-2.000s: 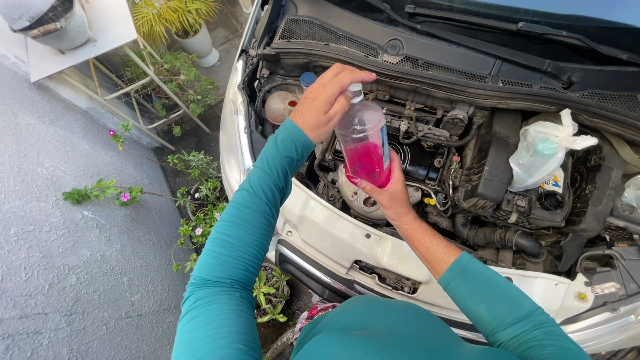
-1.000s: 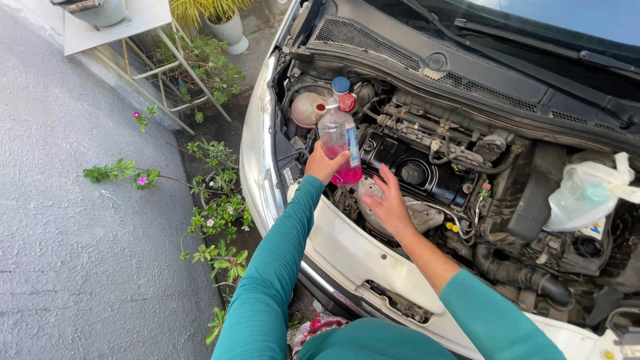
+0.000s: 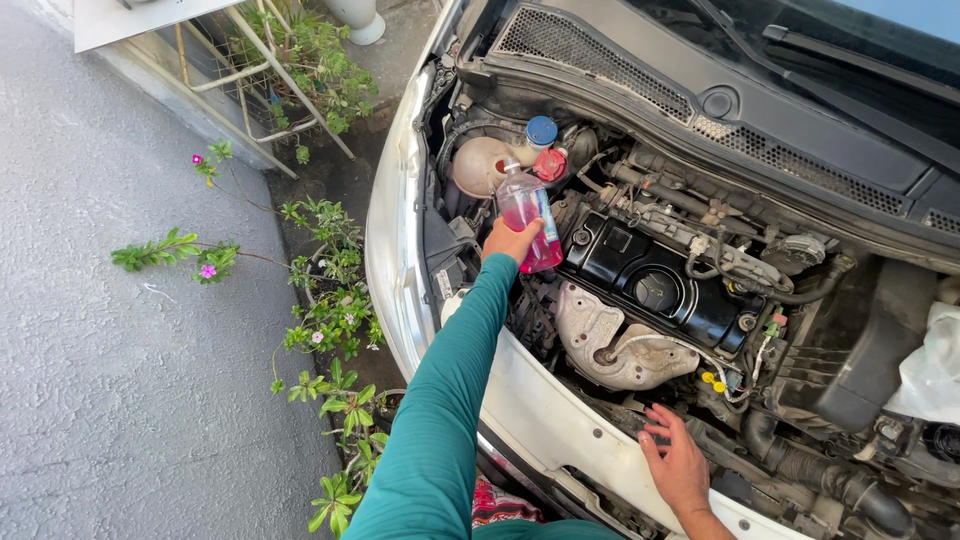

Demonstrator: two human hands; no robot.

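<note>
My left hand [image 3: 511, 240] grips a clear plastic bottle [image 3: 525, 214] of pink liquid with a partly visible label. The bottle tilts, its white-ringed neck at the opening of the round, off-white coolant expansion tank [image 3: 474, 166]. Whether liquid flows cannot be told. Close by are a blue cap [image 3: 541, 131] and a red cap [image 3: 550, 165]. My right hand [image 3: 675, 463] holds nothing, fingers apart, over the front edge of the engine bay, below the metal heat shield [image 3: 615, 341].
The black engine cover [image 3: 652, 281] lies right of the bottle. A translucent plastic bag [image 3: 934, 367] sits at the far right. Beside the car's white fender are flowering plants [image 3: 330, 300], a metal-framed stand [image 3: 240, 75] and a grey wall [image 3: 150, 375].
Two seconds ago both hands were on the bottle, the left at its top. Now the left alone holds it, tilted at the tank, and the right has let go and moved toward the car's front edge.
</note>
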